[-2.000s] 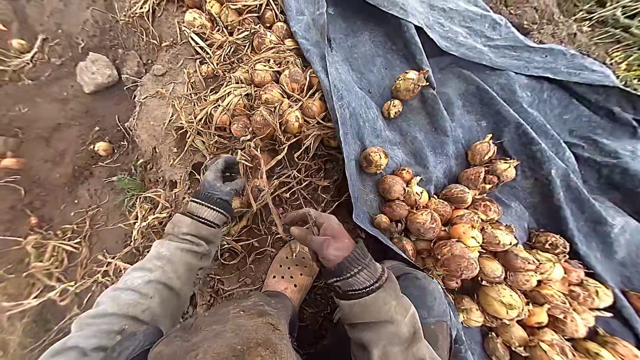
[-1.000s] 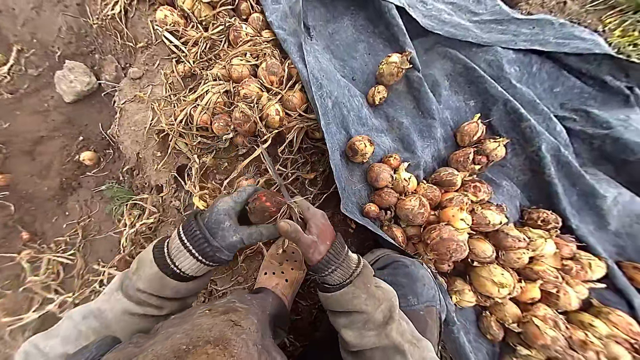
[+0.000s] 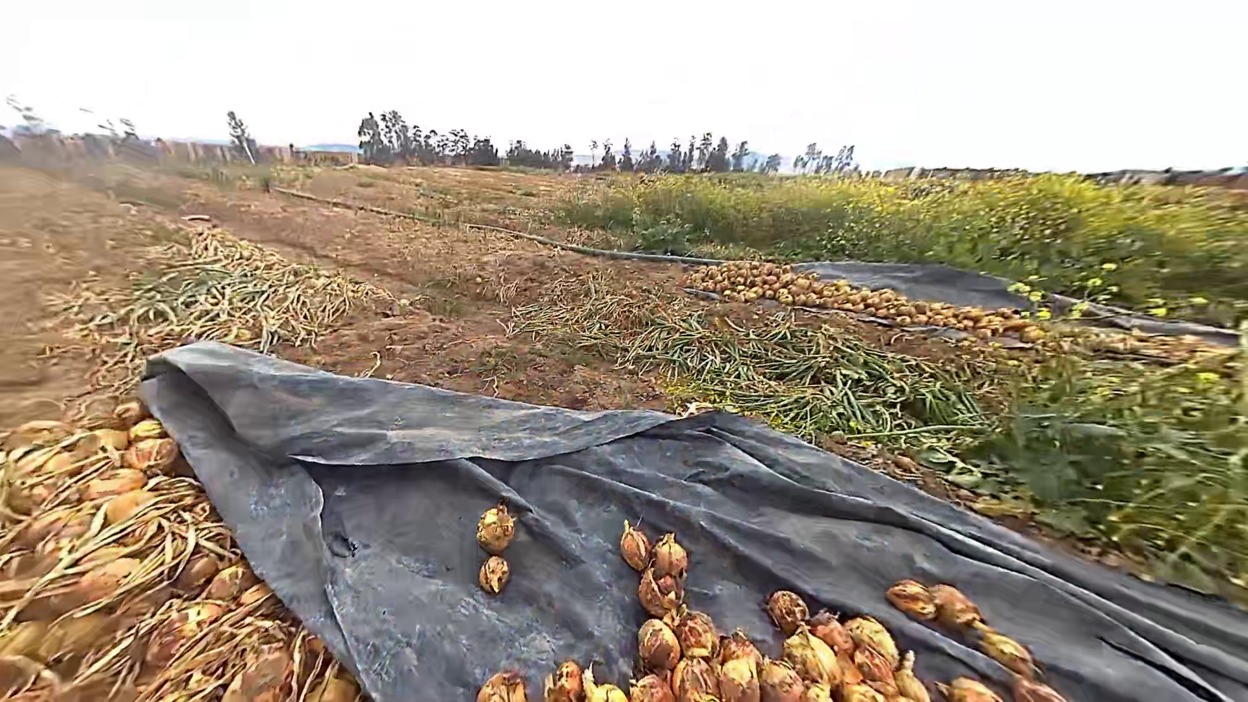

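Neither of my hands shows in the head view now, so what they hold is hidden. A dark blue-grey cloth sheet (image 3: 409,526) lies spread over the ground in front, its far edge folded over. Trimmed onions (image 3: 697,634) with dry skins lie heaped on it at the bottom centre, cut off by the frame's edge. Two single onions (image 3: 495,529) rest apart from the heap, one just beyond the other. At the lower left, onions with long dry tops (image 3: 107,575) lie piled beside the sheet, partly blurred.
Cut onion leaves (image 3: 780,366) lie in a band beyond the sheet, with another leaf pile (image 3: 244,292) at the left. A long hose (image 3: 585,251) crosses the soil. Farther right, more onions (image 3: 838,297) lie on a second dark sheet (image 3: 926,283) beside yellow-flowering plants (image 3: 877,210).
The view has swung up towards the field and horizon. Both hands have left the picture; one second ago they were together at a reddish onion near my shoe.
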